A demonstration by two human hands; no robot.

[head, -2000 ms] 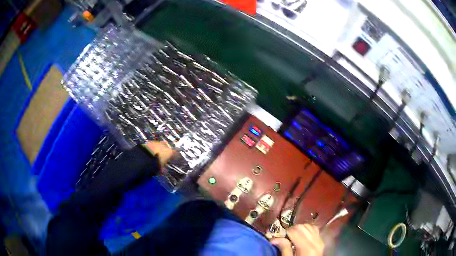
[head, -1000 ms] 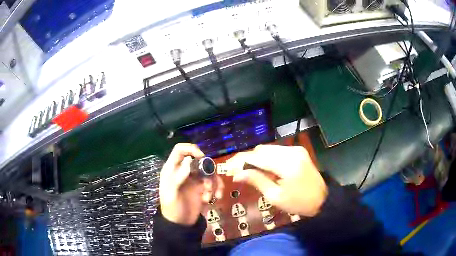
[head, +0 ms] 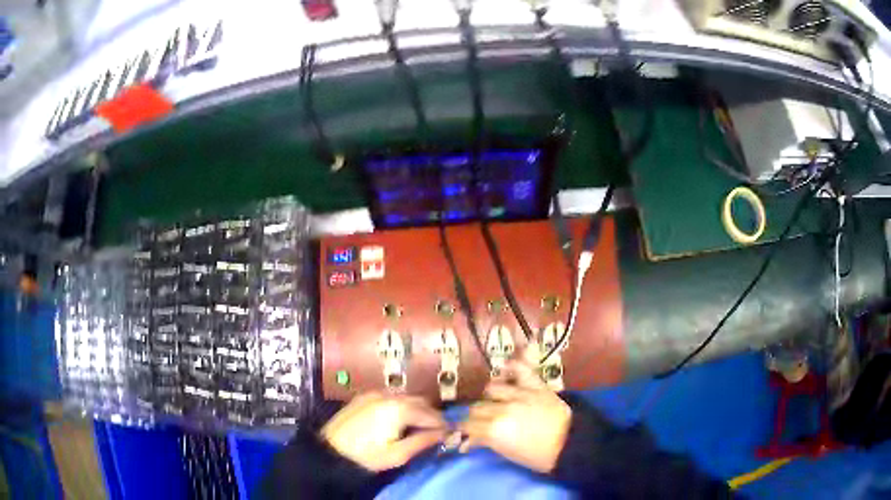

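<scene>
The red-brown test fixture box (head: 352,332) lies in front of me, with a row of pale test sockets (head: 446,352) along its near part. My left hand (head: 383,430) and my right hand (head: 518,422) meet at the fixture's near edge, close to my body. A small silvery piece (head: 452,441) shows between their fingertips; most of it is hidden, so I cannot tell exactly what it is. Thin black test leads (head: 500,273) run over the fixture toward the right hand. A lead with a white end (head: 583,266) lies at the fixture's right.
A blister tray (head: 220,322) with rows of units lies left of the fixture. The display (head: 459,186) stands behind. Set-aside units (head: 137,83) and a red marker (head: 135,107) are on the white shelf. A yellow tape ring (head: 743,215) lies on the green board, right.
The view has shifted. Both hands have come down from in front of the display to the fixture's near edge. The dark round-ended unit seen between them is no longer clearly visible.
</scene>
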